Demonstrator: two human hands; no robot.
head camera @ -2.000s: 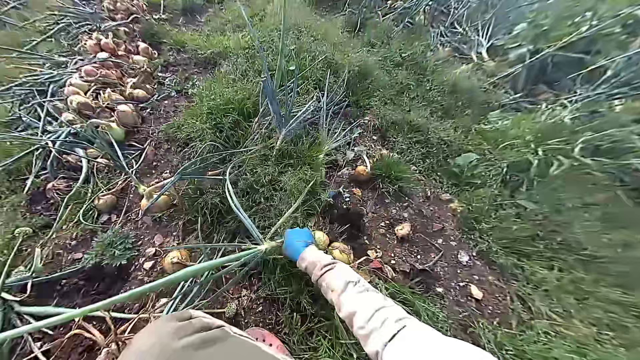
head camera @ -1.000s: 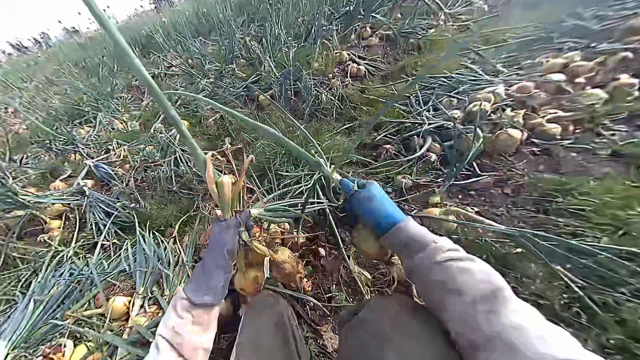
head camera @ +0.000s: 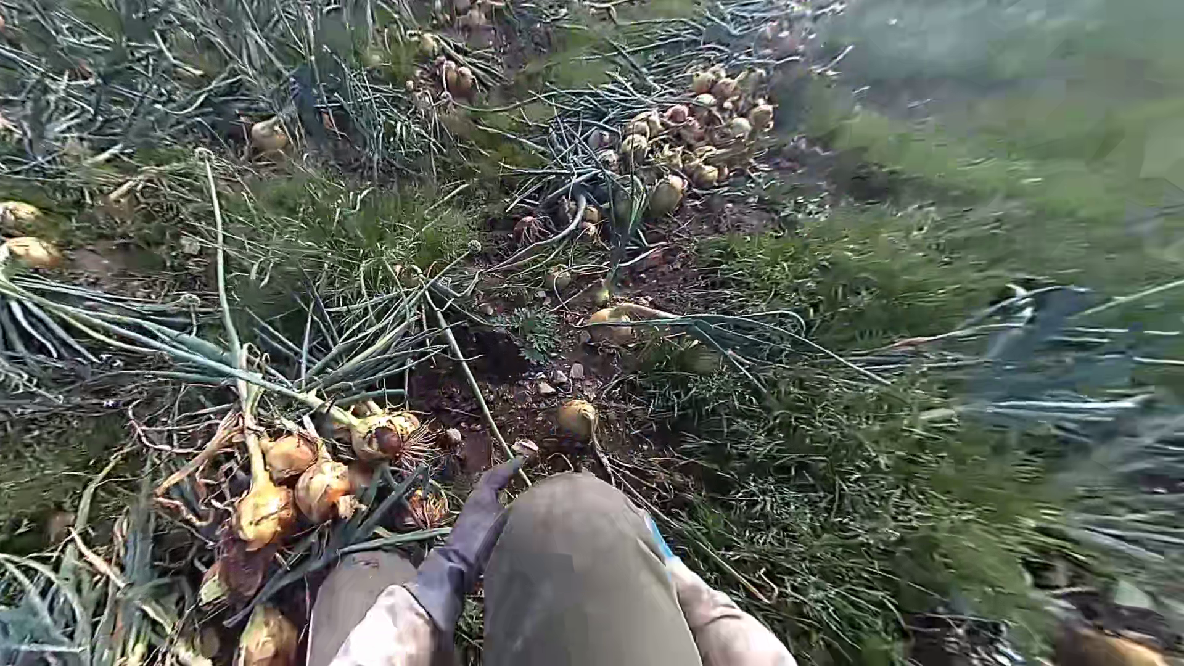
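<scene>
My left hand (head camera: 476,523), in a dark grey glove, is low beside my raised knee. Its fingertips are near a thin onion stalk (head camera: 469,375) and a small pale lump; whether it grips either is unclear. Of my right hand (head camera: 661,541) only a sliver of blue glove shows behind the knee, so its fingers and anything in them are hidden. Left of my left hand lies a pile of yellow onions (head camera: 265,511) with roots and long green tops. One round onion (head camera: 577,418) rests on the soil just beyond my knee, and another onion (head camera: 610,326) with its leaves lies farther ahead.
A row of heaped onions (head camera: 668,192) runs away ahead, its leaves spread to the left. More onions (head camera: 32,252) lie at the far left. Grass and weeds (head camera: 814,453) cover the ground on the right, with dark soil and small stones between.
The view has swung a lot. One second ago my left hand was around onion necks and my right at an onion top; now both are low by my knees, the onion pile left of them.
</scene>
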